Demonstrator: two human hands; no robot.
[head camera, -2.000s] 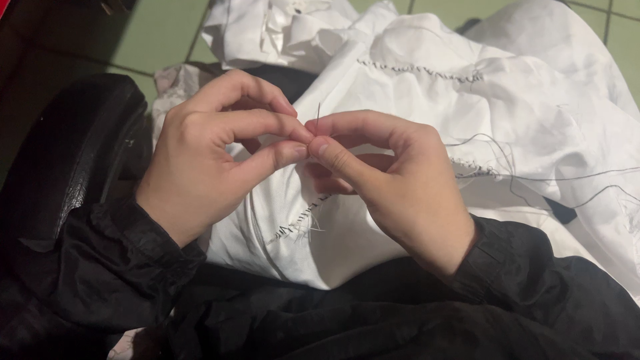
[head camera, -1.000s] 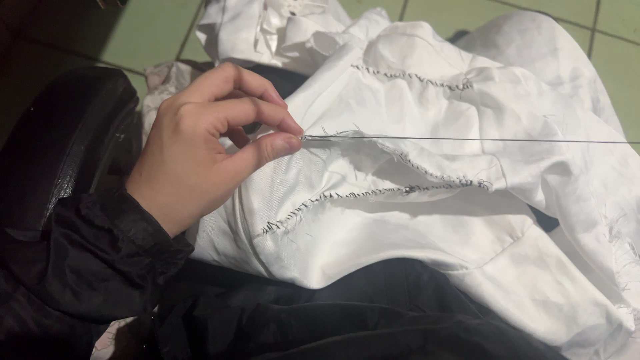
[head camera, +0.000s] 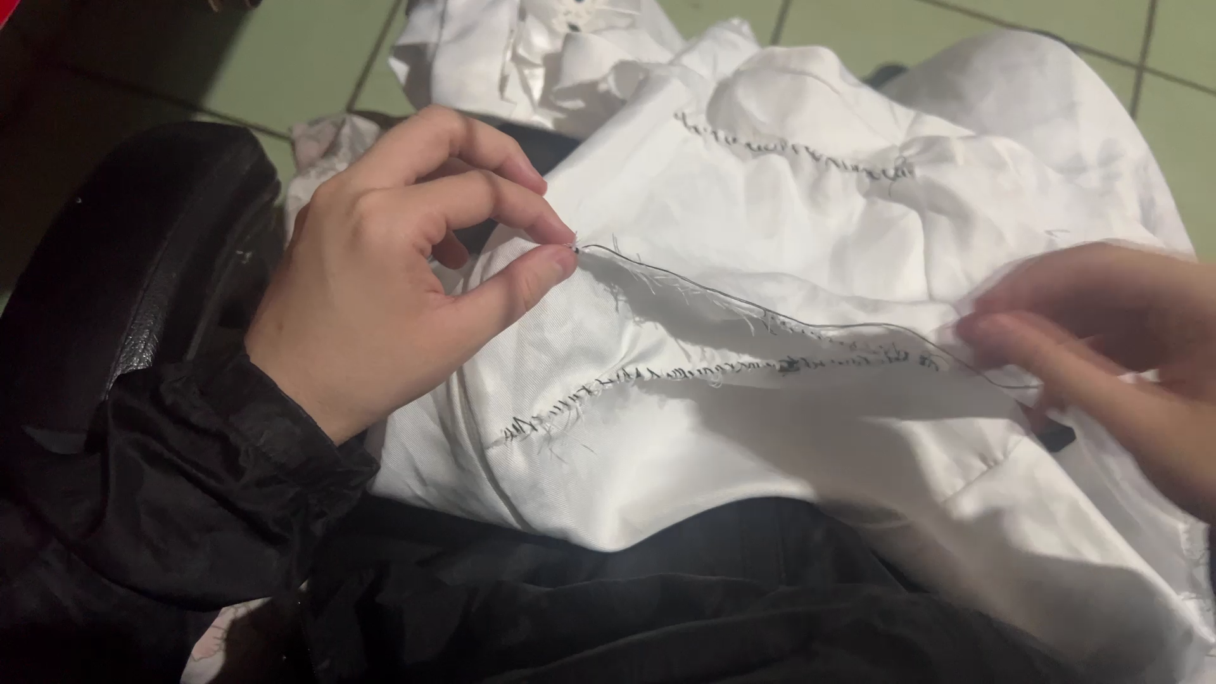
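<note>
White fabric (head camera: 807, 456) lies across the lap, with rows of dark hand stitches (head camera: 665, 372) and frayed edges. My left hand (head camera: 408, 266) pinches a frayed edge of the fabric between thumb and index finger, left of the middle. From those fingertips a dark thread (head camera: 807, 325) runs slackly to the right, towards my right hand (head camera: 1092, 332). That hand is blurred, its thumb and fingers close together beside the thread. Whether it grips the thread or a needle cannot be told. Another stitched row (head camera: 798, 150) crosses the fabric higher up.
A black padded object (head camera: 142, 256), perhaps an armrest, stands at the left beside my sleeve. Black clothing (head camera: 665, 608) covers the lap under the fabric. Green floor tiles (head camera: 1054, 38) show behind. More bunched white cloth (head camera: 608, 76) lies at the top.
Two seconds ago both hands met at the fabric edge with a needle upright between them. One second ago my right hand was out of view and the thread was taut; now the hand is back and the thread sags.
</note>
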